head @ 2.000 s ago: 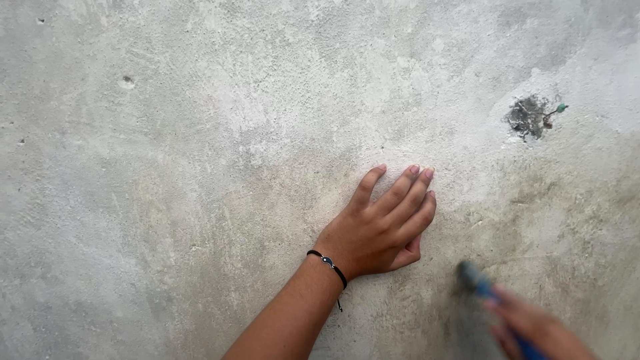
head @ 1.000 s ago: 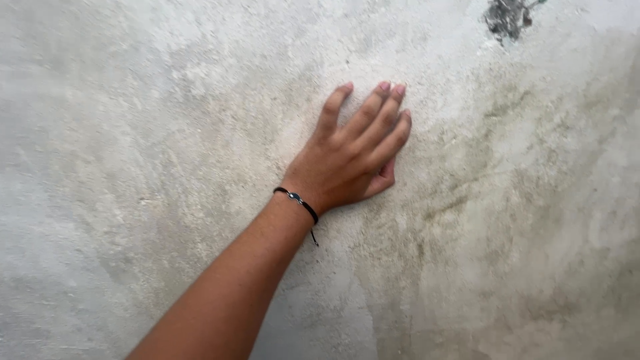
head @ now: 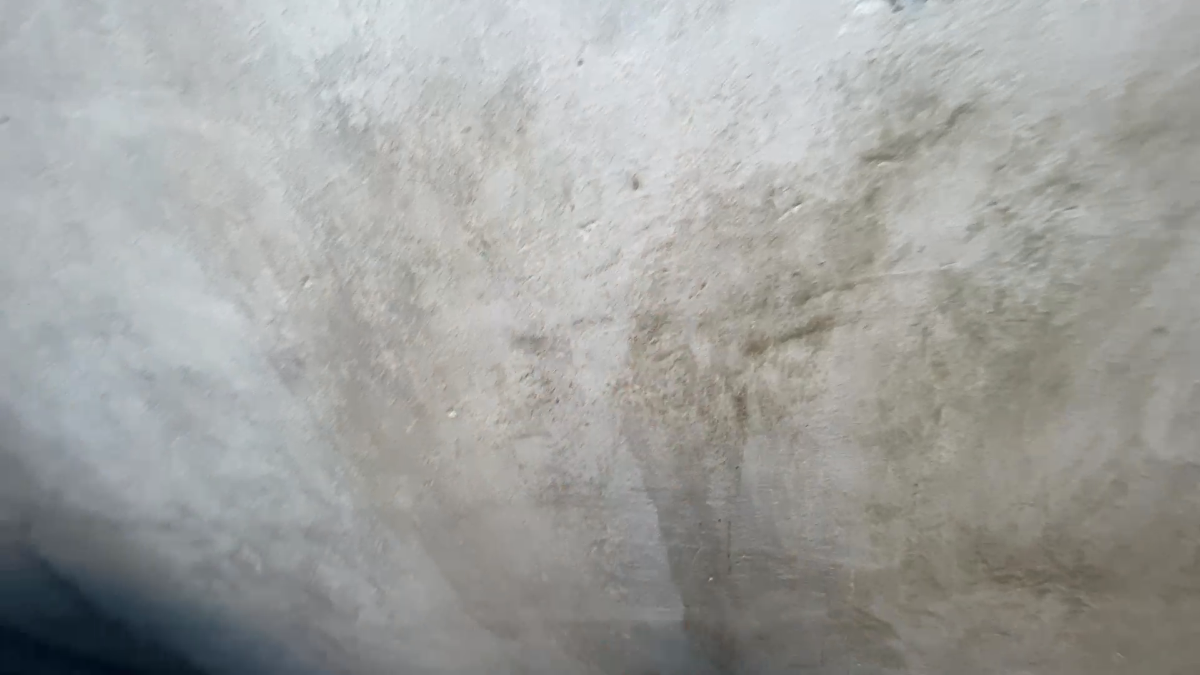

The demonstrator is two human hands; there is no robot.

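A rough plastered wall (head: 581,281) in grey and off-white fills nearly the whole head view. Brownish and greenish stains spread over its middle and right side, and a darker damp-looking streak (head: 698,562) runs down to the bottom edge. Neither my left hand nor my right hand can be seen, so what they hold or touch is hidden.
A blurred dark blue shape (head: 56,619) covers the bottom left corner; what it is cannot be told. The edge of a dark spot in the wall shows at the top right.
My left hand, flat against the wall in both earlier frames, is out of view. My right hand, with a blue-handled tool two seconds ago, left view before it. The view has shifted down.
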